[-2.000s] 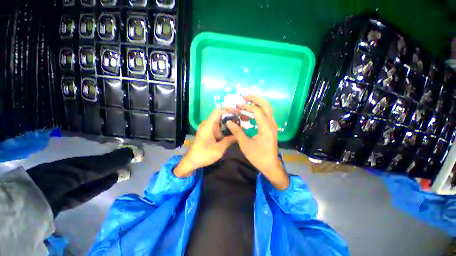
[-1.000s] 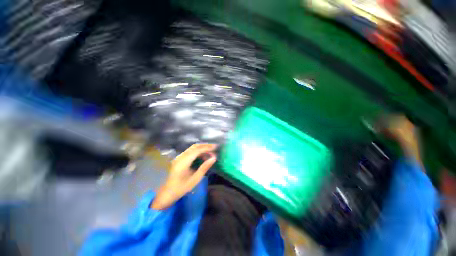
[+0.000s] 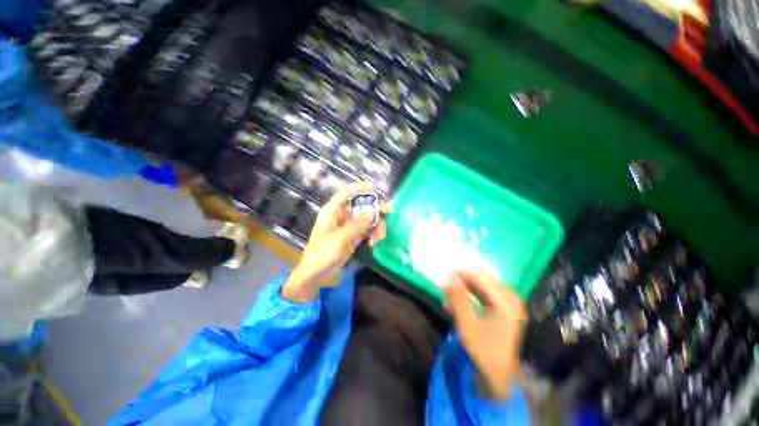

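My left hand [image 3: 337, 235] holds a small rounded-square housing [image 3: 364, 206] with a shiny rim and dark centre between its fingertips, at the left edge of the green tray [image 3: 545, 223]. My right hand [image 3: 489, 320] is blurred, over the near edge of the green tray, fingertips low near the small white parts [image 3: 449, 250]. Glare and blur hide whether the right fingers hold anything.
A black tray [image 3: 354, 96] with rows of shiny units lies left, with more black trays beyond. Another black tray [image 3: 637, 308] lies right. Two loose pieces [image 3: 526, 102] lie on the green bench [image 3: 582, 137]. A person's legs [image 3: 158, 250] are at the left.
My right hand has come back from the far right to the green tray. My left hand has moved slightly up and right, and the housing in it now shows. The view is steadier.
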